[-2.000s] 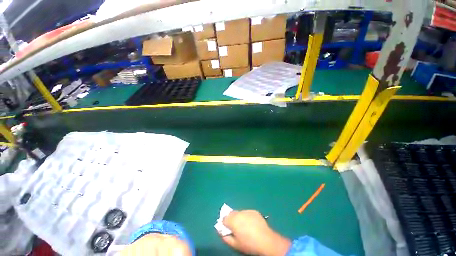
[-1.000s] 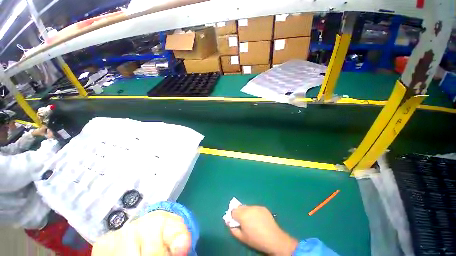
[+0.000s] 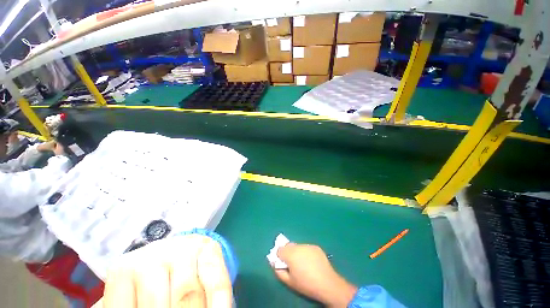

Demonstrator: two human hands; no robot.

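A white dimpled tray liner (image 3: 181,162) lies at the left. A round black part (image 3: 157,230) sits near its front edge, and another dark part beside it is mostly covered by my left hand. A further small dark part (image 3: 55,197) lies at the liner's left edge. My left hand (image 3: 172,274) is large and blurred near the camera, in a blue cuff, over the liner's front; I cannot tell whether it holds anything. My right hand (image 3: 307,271) rests low over the green mat (image 3: 313,210) and grips a crumpled white wipe (image 3: 278,252). A small dark tip shows beside it.
An orange-red stick (image 3: 389,243) lies on the mat. Black trays (image 3: 521,246) and clear film (image 3: 458,258) are at right. Yellow posts (image 3: 461,162) stand beside the belt. Beyond it are a black tray (image 3: 226,96) and spare liner (image 3: 347,93). A person in white (image 3: 27,198) is at left.
The view has shifted, bringing the person at left into sight. My left hand has moved over the liner's front and covers most of one black part. My right hand still grips the wipe.
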